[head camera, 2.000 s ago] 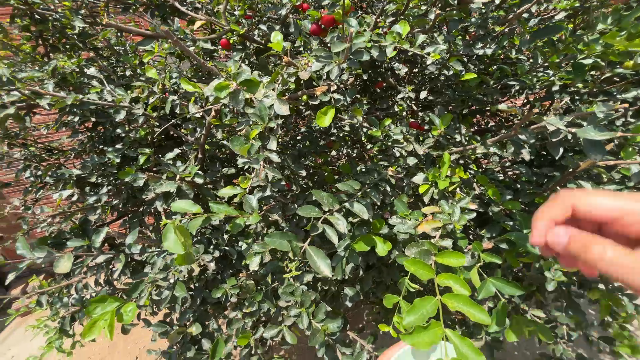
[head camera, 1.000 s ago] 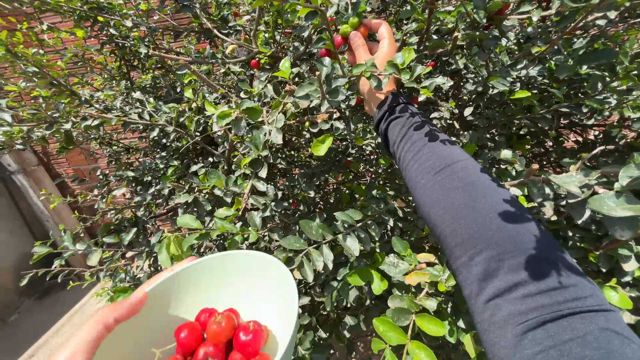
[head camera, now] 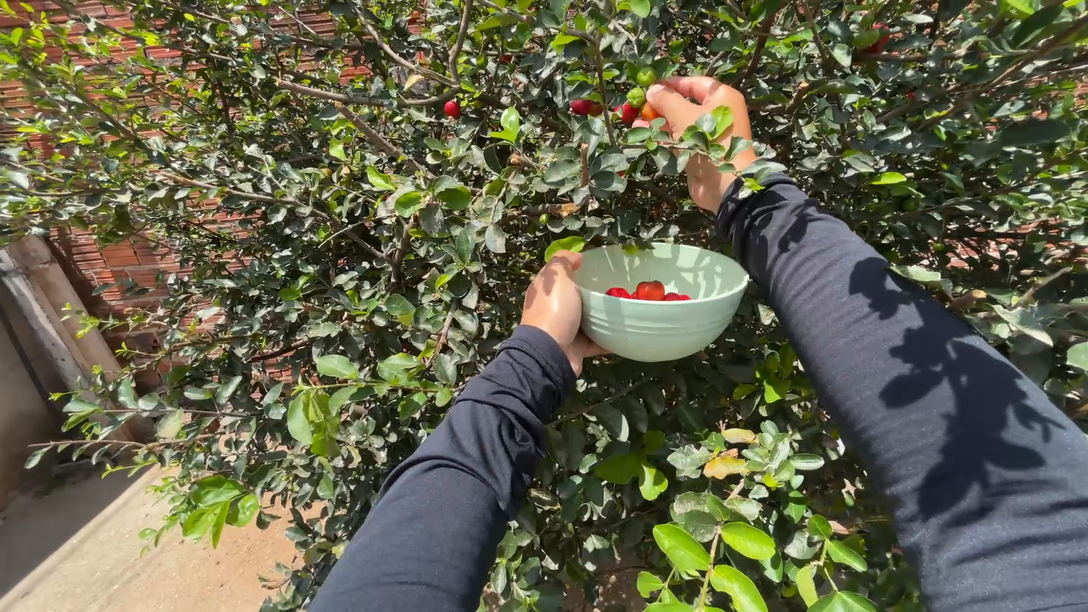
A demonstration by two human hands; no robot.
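My left hand (head camera: pixel 557 308) grips the left side of a pale green bowl (head camera: pixel 663 327), which holds several red cherry-like fruits (head camera: pixel 649 291). Above and to the right of the bowl, my right hand (head camera: pixel 710 119) is at a cluster on the bush, its thumb and fingers closed around an orange-red fruit (head camera: pixel 650 111). Green unripe fruits (head camera: pixel 636 96) and red ones hang right beside those fingertips. Leaves cover part of the right hand and wrist.
A dense leafy bush (head camera: pixel 476 229) fills most of the view, with thin branches around both forearms. Another red fruit (head camera: pixel 452 109) hangs to the left. Behind stands a red brick wall (head camera: pixel 127 263); a pale post (head camera: pixel 64 314) and paved ground (head camera: pixel 127 552) lie at left.
My left hand has brought the bowl up and right, from the lower left to just below my right hand. The right hand, low at the right edge two seconds ago, is up at the fruit cluster.
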